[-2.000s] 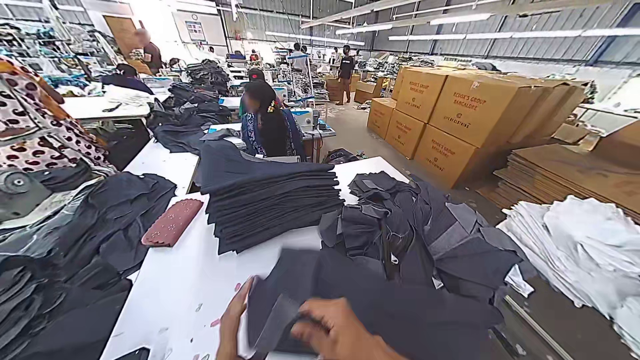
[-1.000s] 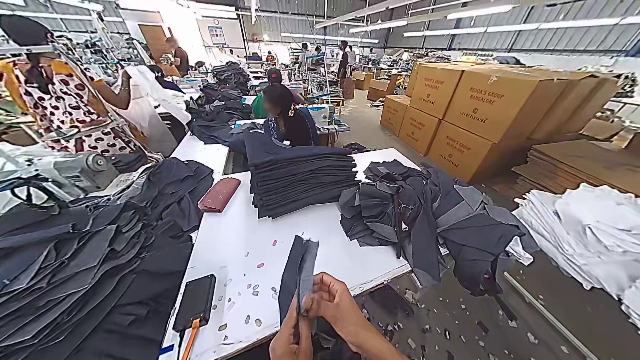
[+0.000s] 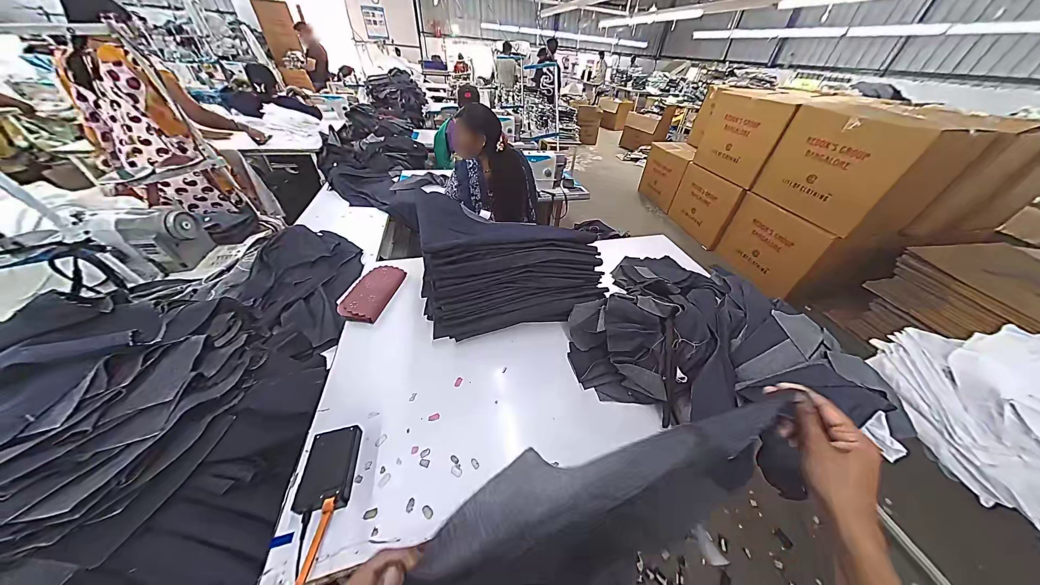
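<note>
A dark grey fabric piece (image 3: 593, 504) stretches between my two hands over the near edge of the white table (image 3: 504, 390). My right hand (image 3: 837, 455) pinches its raised end at the right. At the bottom edge, my left hand (image 3: 386, 565) is partly cut off by the frame and holds the other end. Beyond the cloth stands a neat stack of folded dark fabric pieces (image 3: 512, 284). A loose heap of dark fabric (image 3: 666, 333) lies on the table's right side, close to my right hand. Small paper-like bits are scattered across the tabletop.
A maroon wallet-like case (image 3: 372, 294) and a black power bank (image 3: 327, 467) with an orange cable lie on the table. Dark fabric piles (image 3: 146, 422) fill the left. White cloth (image 3: 967, 406) and cardboard boxes (image 3: 788, 236) stand right. A person (image 3: 491, 171) sits beyond the stack.
My hands, close together on folded dark cloth a second ago, are now far apart with the fabric spread between them. My right hand has moved right and up.
</note>
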